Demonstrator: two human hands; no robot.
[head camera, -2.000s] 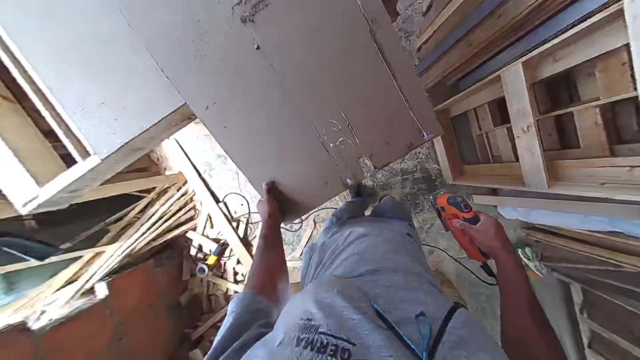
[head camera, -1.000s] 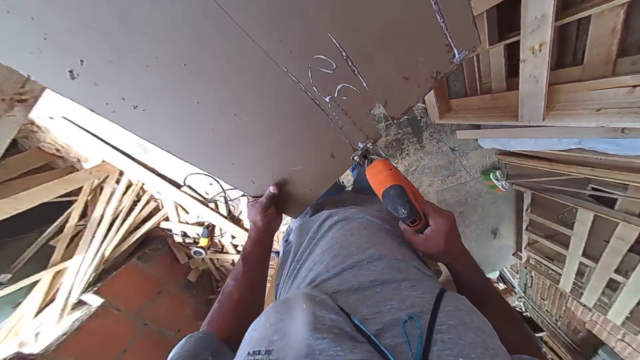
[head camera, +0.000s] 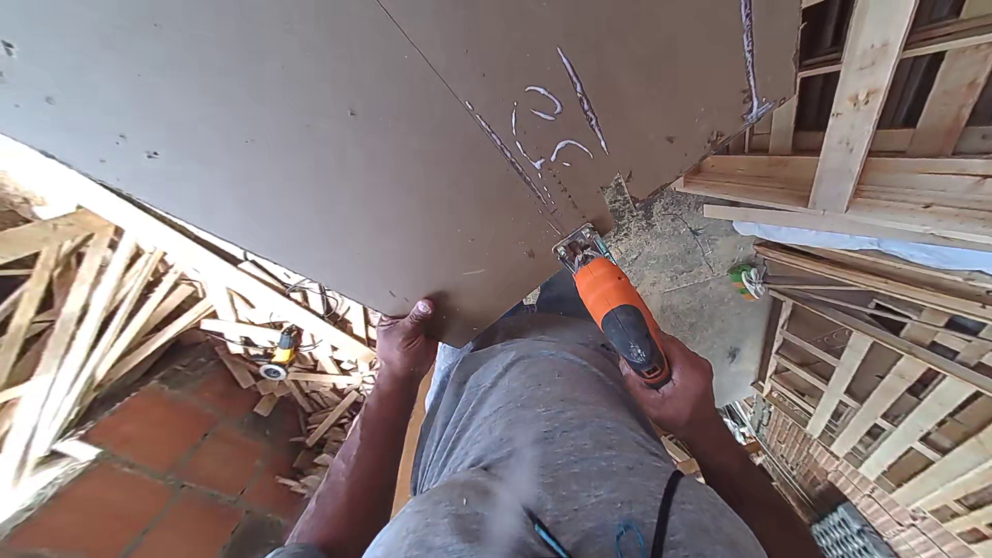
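My right hand (head camera: 676, 384) grips the handle of an orange and black jigsaw (head camera: 616, 302). Its metal shoe rests on the near edge of a large brown sheet board (head camera: 294, 170), by the end of a dark straight line drawn on it. White chalk-like marks lie beside that line. The blade cannot be made out. At the board's near corner, my left hand (head camera: 407, 341) holds the edge, thumb on top and fingers hidden underneath.
Wooden frames and slatted pallets (head camera: 860, 108) stand at the right. An angle grinder (head camera: 280, 355) lies by scrap wood strips (head camera: 70, 325) at the left, near terracotta floor tiles (head camera: 147, 434). Sawdust covers the concrete floor (head camera: 682, 256) beyond the jigsaw.
The jigsaw has moved from beside my body, off the board, to the board's near edge. My left hand stays at the board's corner. The view has shifted closer to the board.
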